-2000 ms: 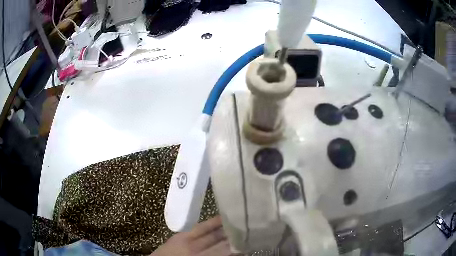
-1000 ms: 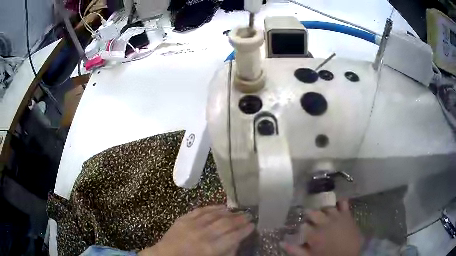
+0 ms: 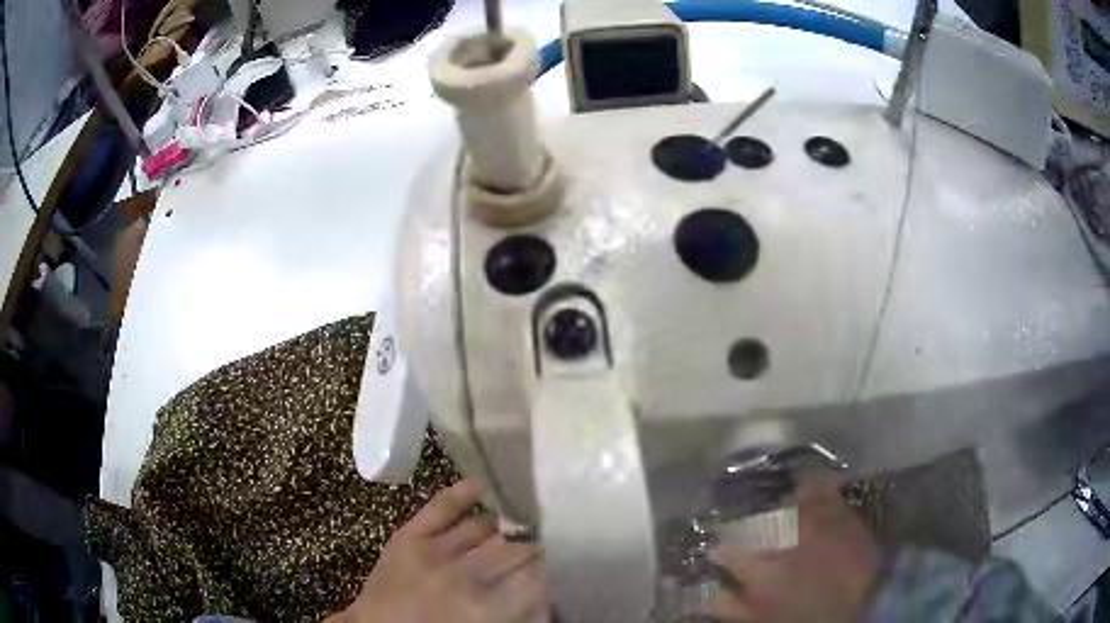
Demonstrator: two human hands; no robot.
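The patterned dark cloth with light flecks (image 3: 268, 475) lies bunched on the white table left of the sewing machine head (image 3: 803, 268). My left hand (image 3: 457, 566) rests on the cloth beside the machine head, fingers towards the needle area; its fingertips are partly behind the head. My right hand (image 3: 797, 566) is right of the white take-up lever cover (image 3: 590, 499), thumb or finger raised near the tension dial (image 3: 757, 481). Its fingers are blurred and partly hidden. The needle and presser foot are hidden behind the machine head.
A cream post (image 3: 499, 134) stands on the head, with a small screen box (image 3: 627, 61) and a blue hose (image 3: 779, 24) behind. White and pink cables (image 3: 177, 156) lie back left, near a dark piece (image 3: 396, 22). Metal snips (image 3: 1092, 497) lie at the right edge.
The view has shifted, so the machine appears further left and larger. My right hand came into view by one second ago and now reaches higher near the dial. My left hand stays on the cloth.
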